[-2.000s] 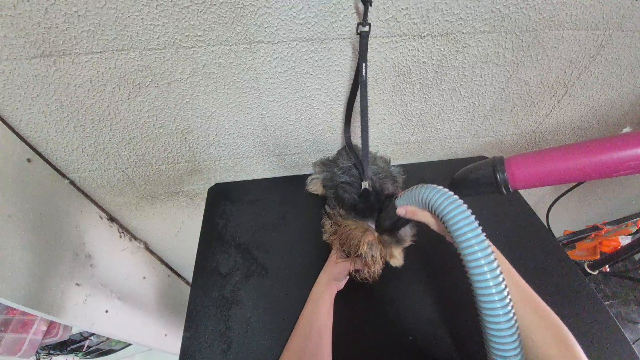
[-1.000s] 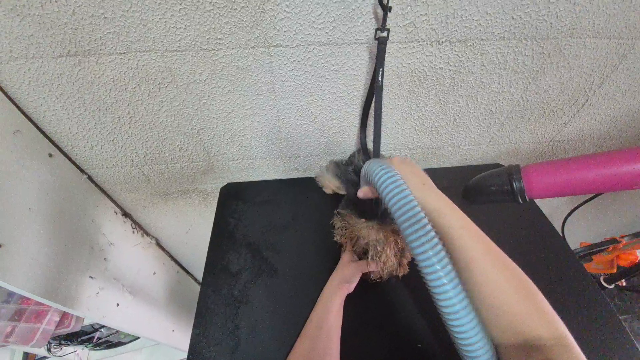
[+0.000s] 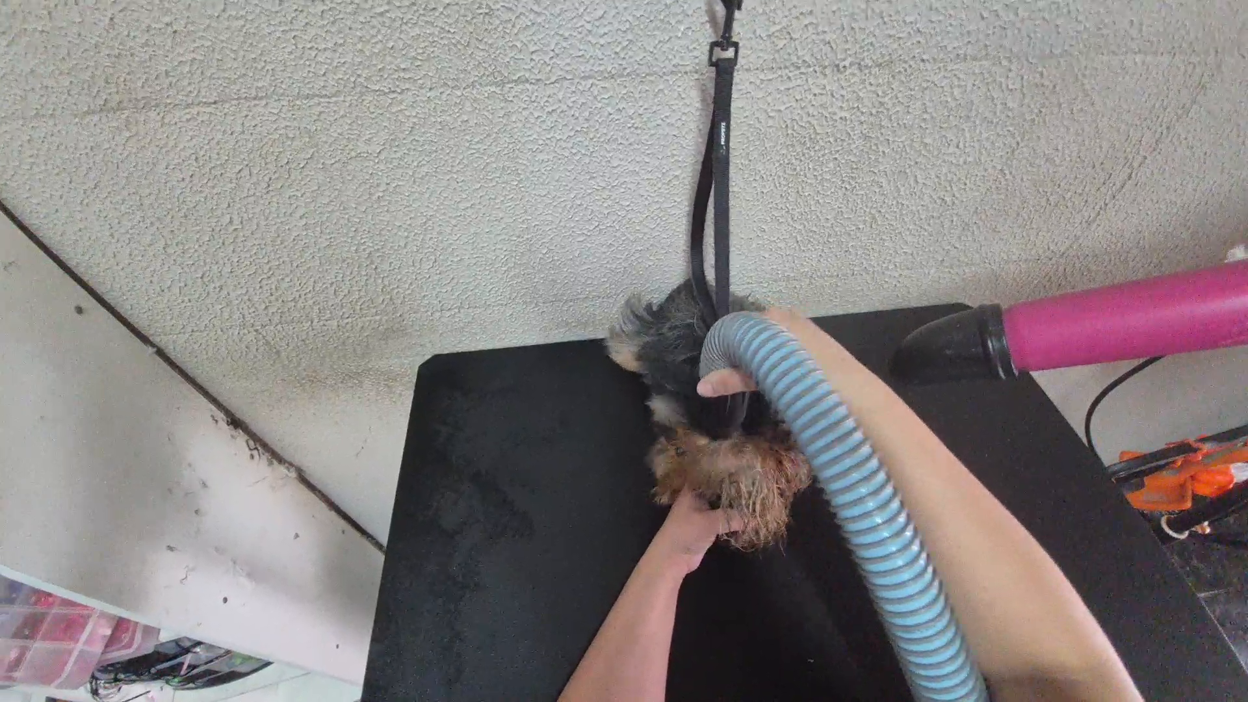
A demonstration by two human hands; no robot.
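Observation:
A small dog (image 3: 673,336) with dark grey back fur and a tan, damp-looking head stands on a black grooming table (image 3: 507,507). A black grooming loop (image 3: 722,175) hangs from above down to its neck area. My left hand (image 3: 697,526) holds the dog's muzzle from below, the fingers partly hidden in tan fur. My right hand (image 3: 746,375) is wrapped round the end of a ribbed blue and grey dryer hose (image 3: 858,487). The hose's black nozzle (image 3: 721,414) points down at the top of the dog's head.
From the right, a magenta tube (image 3: 1121,317) with a black nozzle (image 3: 951,346) reaches over the table's back right corner. A rough pale wall (image 3: 390,195) stands behind. Orange and black gear (image 3: 1180,478) lies at the right, plastic containers (image 3: 58,634) at the lower left.
My right hand and the hose have moved from the dog's right-hand side in view to over its neck and head. My left hand stays at the muzzle.

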